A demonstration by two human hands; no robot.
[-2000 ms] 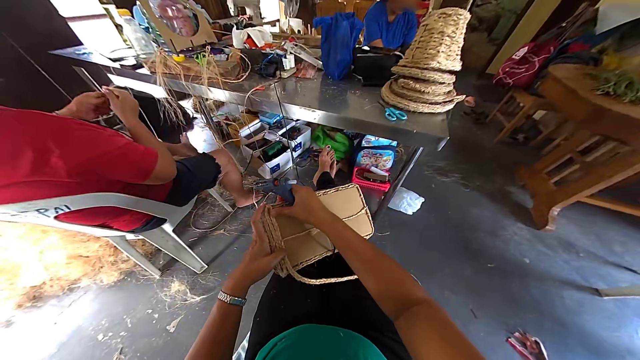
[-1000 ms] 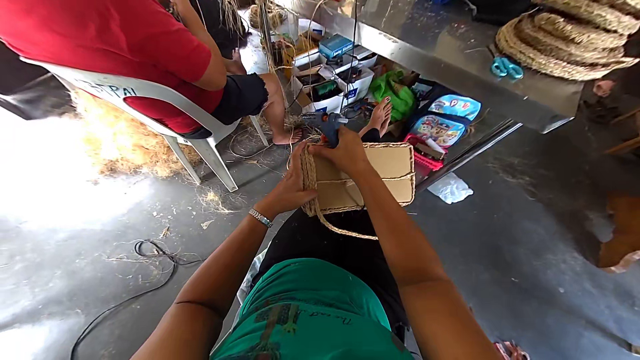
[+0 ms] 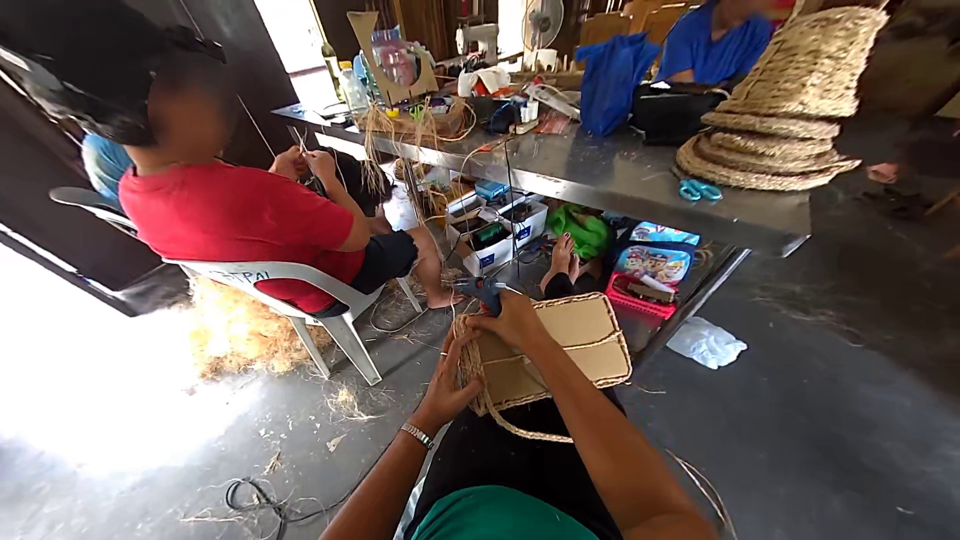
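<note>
A rectangular cardboard panel edged with braided fibre rope rests on my lap, a thin braid running across its middle. My left hand grips the panel's left side, where braided rope is layered. In my right hand is a blue glue gun, held over the upper left corner; part of its body is hidden by the fingers. A loose length of braided rope curves from the left side under my right forearm.
A metal table stands ahead, bearing stacked woven pieces, teal-handled scissors and a blue bag. A person in red sits at left on a plastic chair. White boxes and a red basket are underneath.
The view has tilted down and back up. Both hands stay at the panel's left side, with the glue gun still in my right hand.
</note>
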